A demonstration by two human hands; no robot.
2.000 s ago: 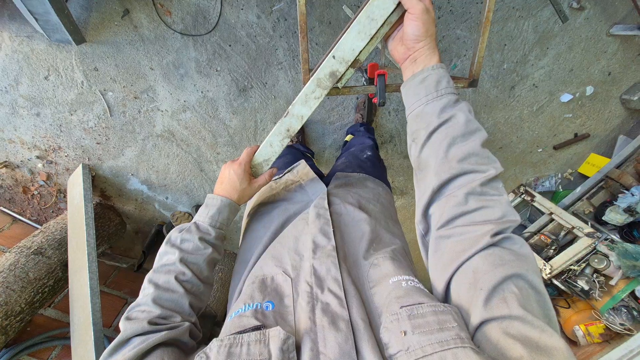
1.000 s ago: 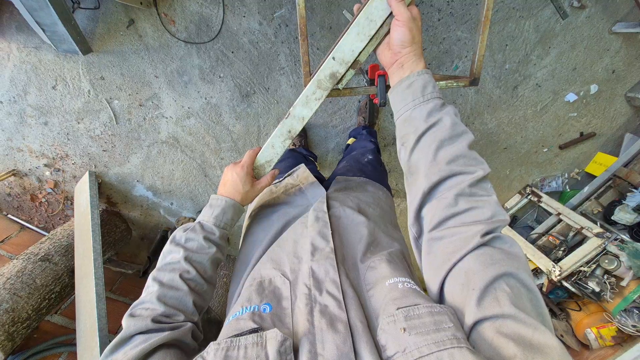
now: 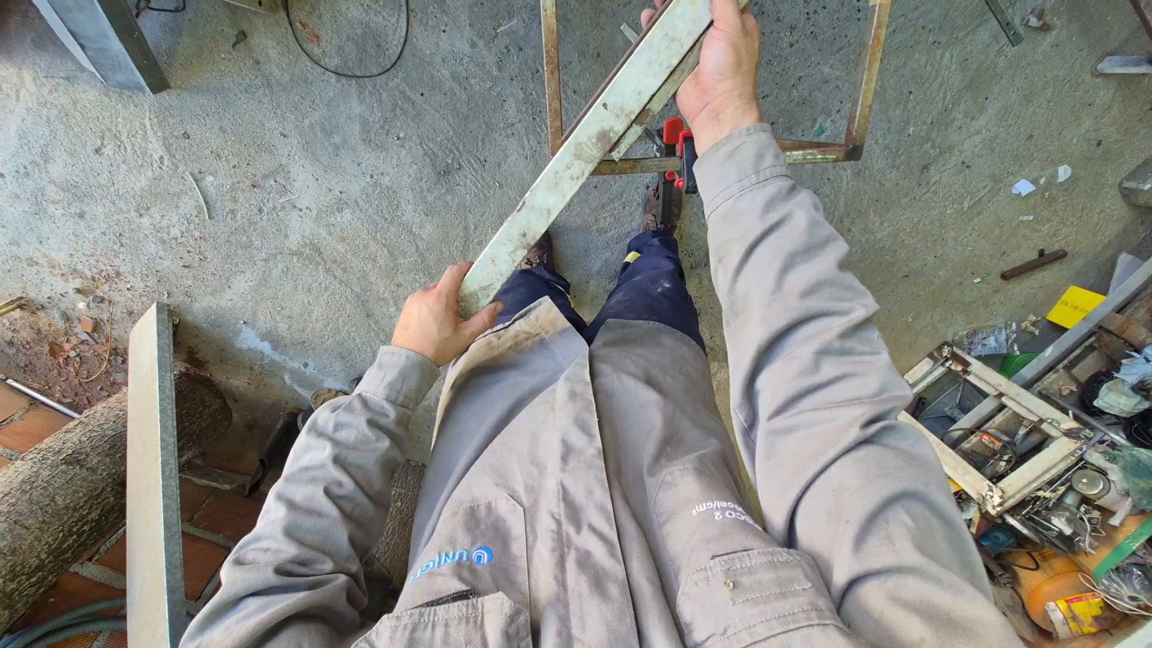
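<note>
A long pale green metal bar, scuffed and rusty at its edges, slants from lower left to the top of the view. My left hand grips its lower end near my coat hem. My right hand holds the upper part, its fingers partly hidden behind the bar. Beyond the bar, a rusty rectangular metal frame is partly in view, its near side running behind the bar and my right wrist. A red and black clamp sits on that near side, above my boot.
At left, a grey metal beam stands out over a log and brick paving. A grey metal piece is at top left. At right lies a pile of scrap with a whitish metal frame and a yellow card. A rusty rod lies on the concrete.
</note>
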